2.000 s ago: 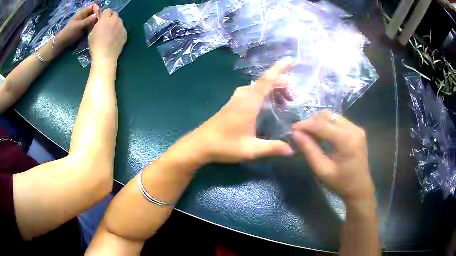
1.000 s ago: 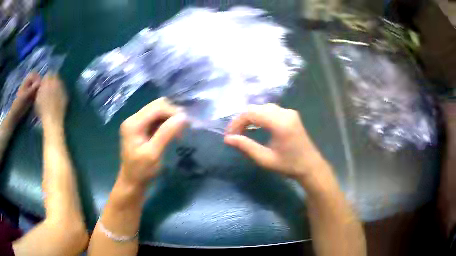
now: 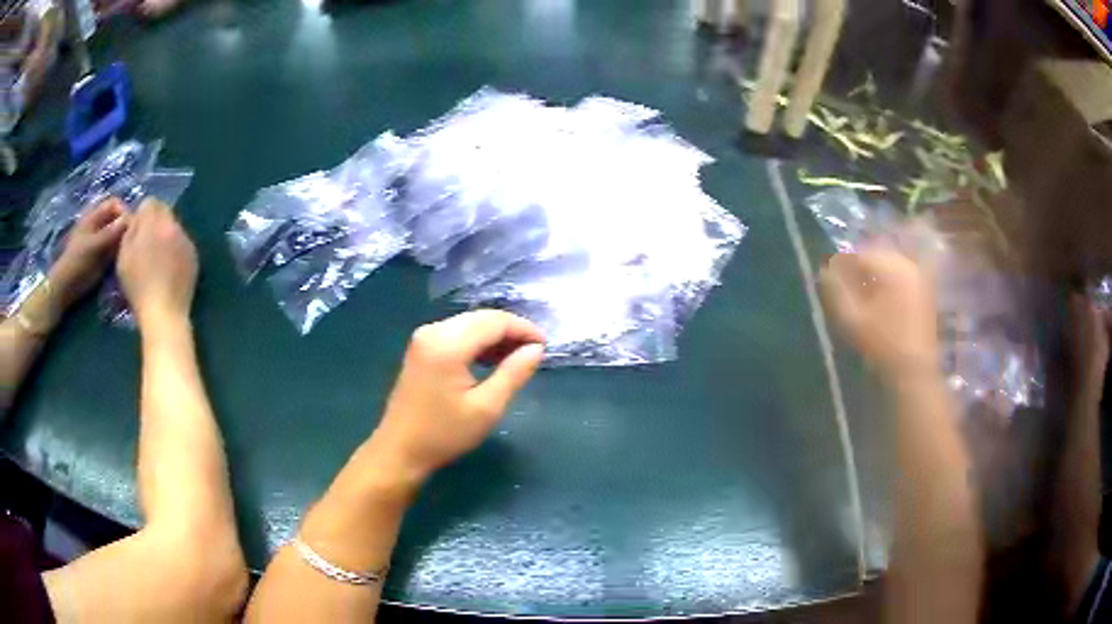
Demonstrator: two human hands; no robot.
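My left hand (image 3: 457, 384) is at the lower edge of the main bag pile (image 3: 573, 219). Its thumb and forefinger tips are close together beside the corner of a clear bag (image 3: 610, 349); whether they pinch it is unclear. The pile is broad, overlapping and bleached by glare, with dark parts showing in bags at its left end. My right hand (image 3: 884, 305) is blurred, over the left side of the crumpled right-hand bag pile (image 3: 994, 347) beyond the table seam. Its fingertips are unclear, so any grip is hidden.
Another person's hands (image 3: 153, 256) work by bags (image 3: 79, 201) at the far left, near a blue holder (image 3: 98, 112). Beige posts (image 3: 793, 67) and yellow-green strips (image 3: 957, 165) are at the upper right. Another forearm (image 3: 1091, 427) shows at the right edge.
My hands have parted from the bag held between them. My right hand has moved right to the other pile. My left hand has moved right in the picture, beside the main pile.
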